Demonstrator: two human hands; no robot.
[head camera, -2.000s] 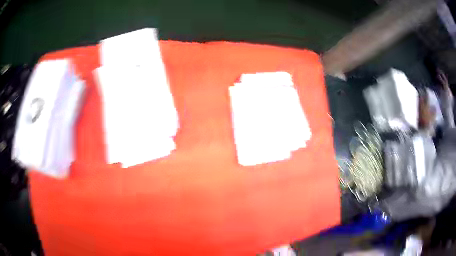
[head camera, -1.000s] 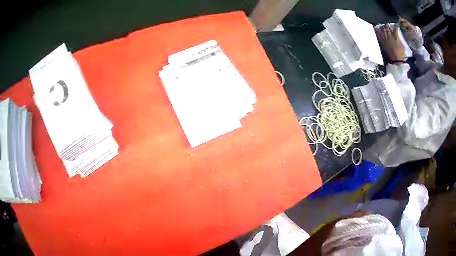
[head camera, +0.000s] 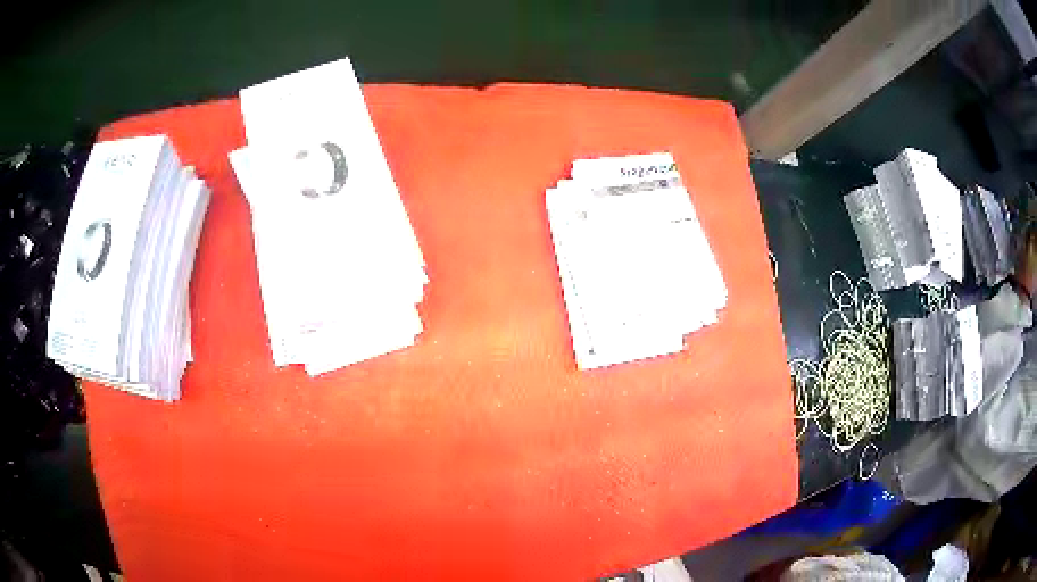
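A thick fanned pile of ring-picture leaflets (head camera: 97, 256) lies at the left edge of the red mat (head camera: 489, 455). A second pile of ring-picture leaflets (head camera: 330, 239) lies centre-left, its top piece reaching past the mat's far edge. A loose, uneven pile of text leaflets (head camera: 637, 267) with a dark heading and grey bar lies right of centre. Neither of my hands can be made out in the picture.
A heap of cream rubber bands (head camera: 855, 370) lies right of the mat. Bundled leaflets (head camera: 910, 222) stand behind it. A grey post (head camera: 859, 80) rises at the far right. Another person's pale sleeve (head camera: 984, 438) shows at the right. Shiny black things (head camera: 28, 296) lie at the left.
The view swung right and has swung back left, so the left pile shows fully again and the other person's hands no longer show clearly. The piles look unmoved on the mat.
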